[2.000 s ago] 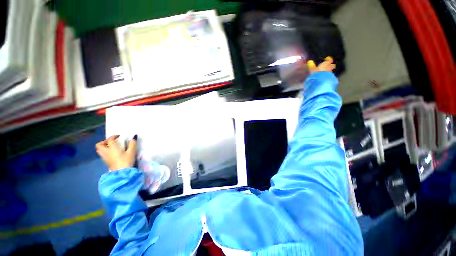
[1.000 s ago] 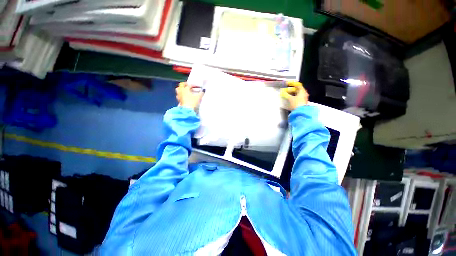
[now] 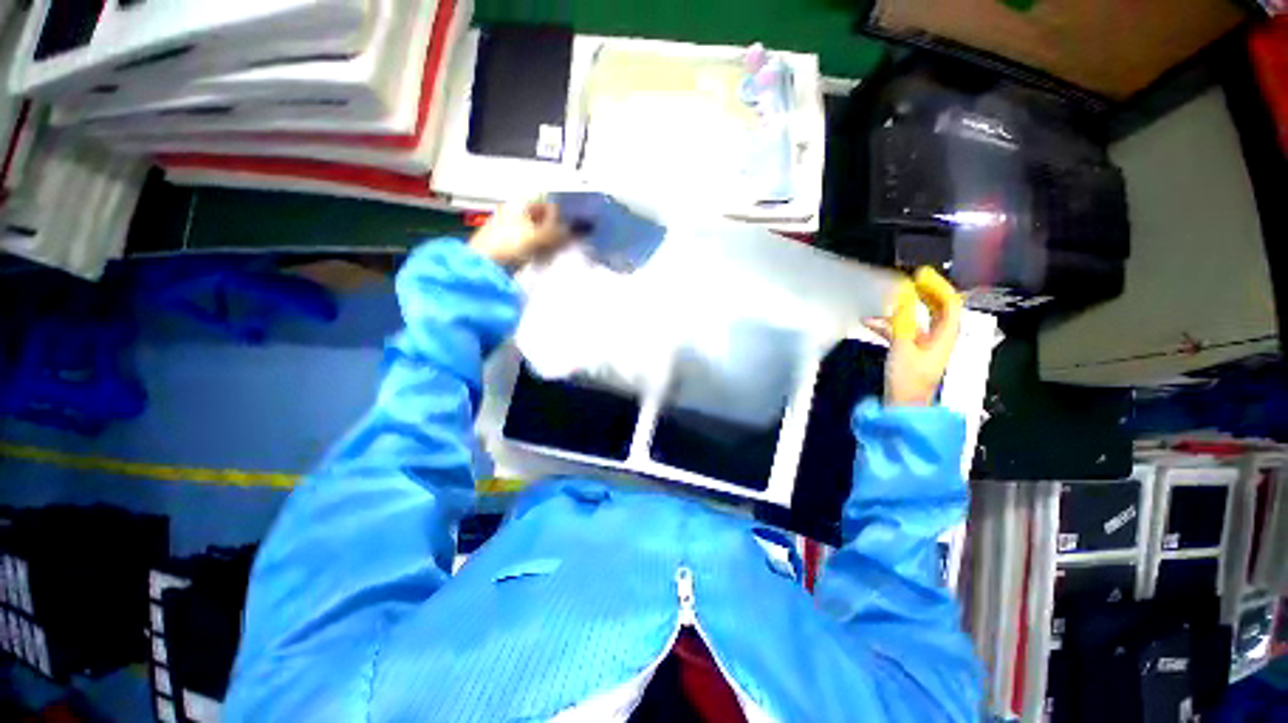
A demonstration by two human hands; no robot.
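A thin translucent sheet (image 3: 735,276), blurred and glaring, is stretched between my two hands above a three-window tray. My left hand (image 3: 526,233) grips its left end, where a bluish-grey flap sticks out. My right hand (image 3: 921,332), with yellow finger cots, pinches its right end. The white three-window tray (image 3: 643,435) lies against my body with black panels (image 3: 718,424) in its windows. The sheet and its glare hide the upper part of the tray, and my right sleeve covers part of its right side.
A tray with a pale sheet stack (image 3: 664,134) and printed clear film (image 3: 770,99) lies beyond. Stacked trays (image 3: 269,106) stand at upper left. A glossy black bag or bundle (image 3: 989,191) and a carton (image 3: 1088,36) are at upper right. More trays (image 3: 1102,530) stand at lower right.
The white sheet lying over the tray has been lifted and now stretches between the hands. My left hand shows a bluish-grey flap, and my right hand has moved right and slightly down.
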